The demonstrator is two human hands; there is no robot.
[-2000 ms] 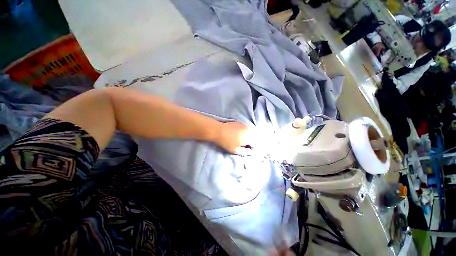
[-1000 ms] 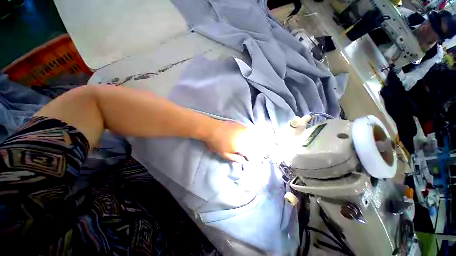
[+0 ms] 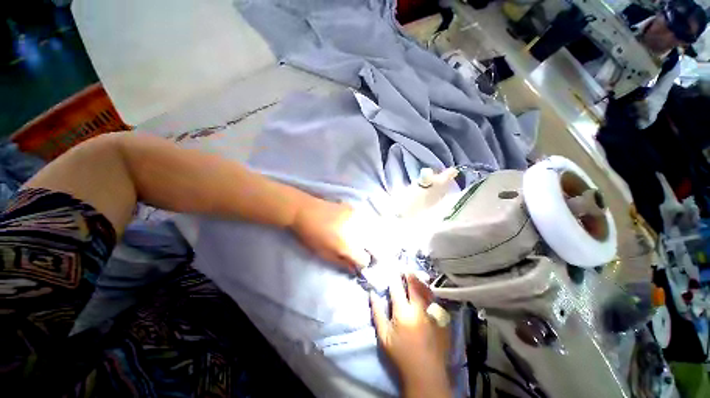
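The light grey-blue garment piece point(image 3: 311, 132) lies across the table and under the cream-grey sewing machine head point(image 3: 486, 225), with folds bunched behind. My left hand point(image 3: 327, 233) rests on the cloth left of the needle area, its fingertips washed out by the lamp glare; whether it pinches cloth I cannot tell. My right hand point(image 3: 412, 330) reaches up from the bottom edge, fingers apart on the cloth just in front of the needle area. The two hands' fingertips are close together. Glare hides the needle and presser foot.
A white tape roll point(image 3: 537, 210) sits on the machine. Black cables point(image 3: 498, 365) lie beside the head. An orange basket point(image 3: 74, 120) is at left, beside a cream board point(image 3: 179, 62). Grey cloth point(image 3: 136, 260) hangs by the lap. Another person point(image 3: 662, 35) is at upper right near another machine.
My right hand has come in from the bottom edge onto the cloth. My left hand has shifted slightly left and down in view. The view has also shifted a little.
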